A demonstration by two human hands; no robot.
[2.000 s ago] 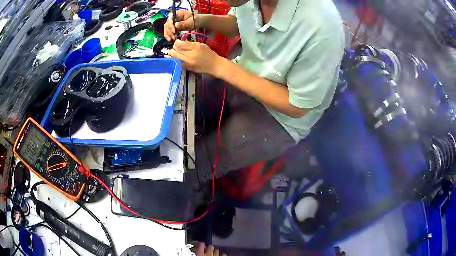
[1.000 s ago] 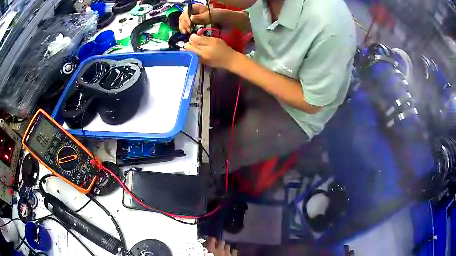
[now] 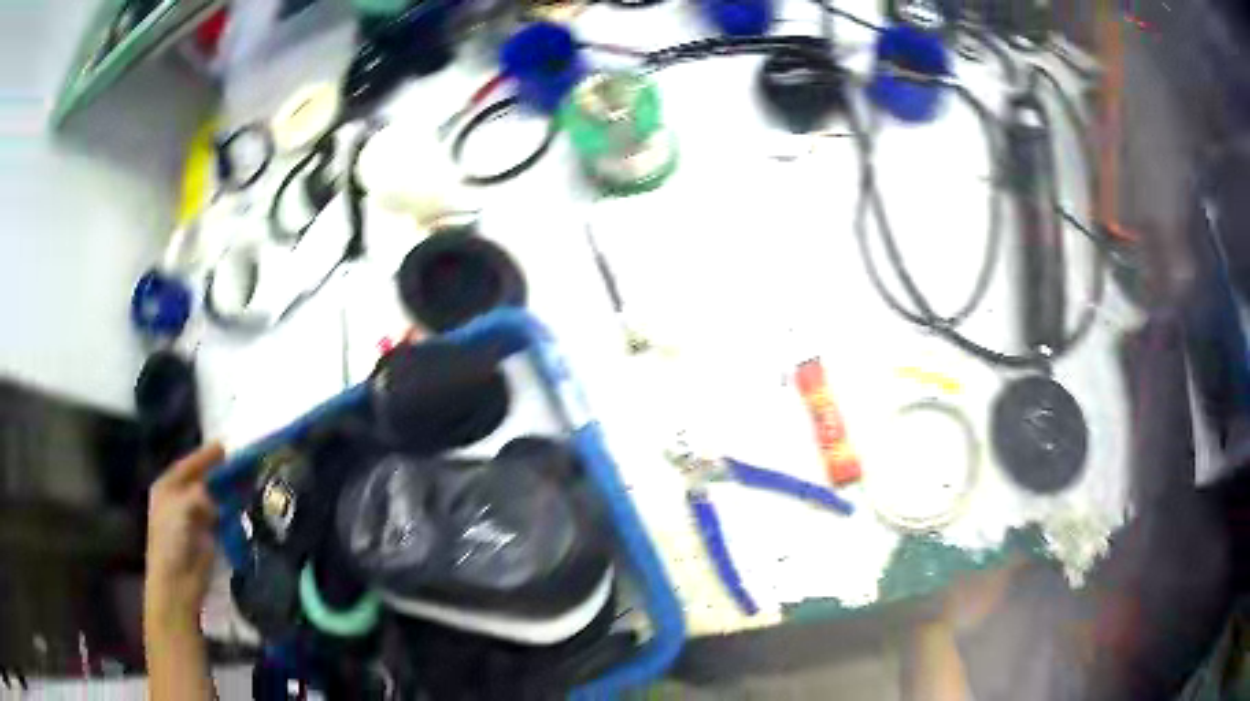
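A blue tray (image 3: 638,562) lies tilted at the lower left, filled with black headphone parts. A dark moulded insert with two glossy wells (image 3: 459,527) sits in it. A black round cushion (image 3: 446,397) is at its upper part, and a mint-green ring (image 3: 333,603) shows on the left. My left hand (image 3: 185,520) grips the tray's left rim. My right hand (image 3: 980,603) is blurred at the bench's front edge; its fingers and anything in them cannot be made out.
Blue-handled cutters (image 3: 727,500) lie right of the tray, near a red-orange strip (image 3: 827,422) and a black disc (image 3: 1038,433). A corded black cylinder (image 3: 1035,233) lies at the right. A green-ended spool (image 3: 617,130), blue cups (image 3: 909,71) and black rings (image 3: 505,141) lie farther back.
The view has swung away from the coworker and multimeter to another part of the bench. My left hand now shows, holding a filled blue tray.
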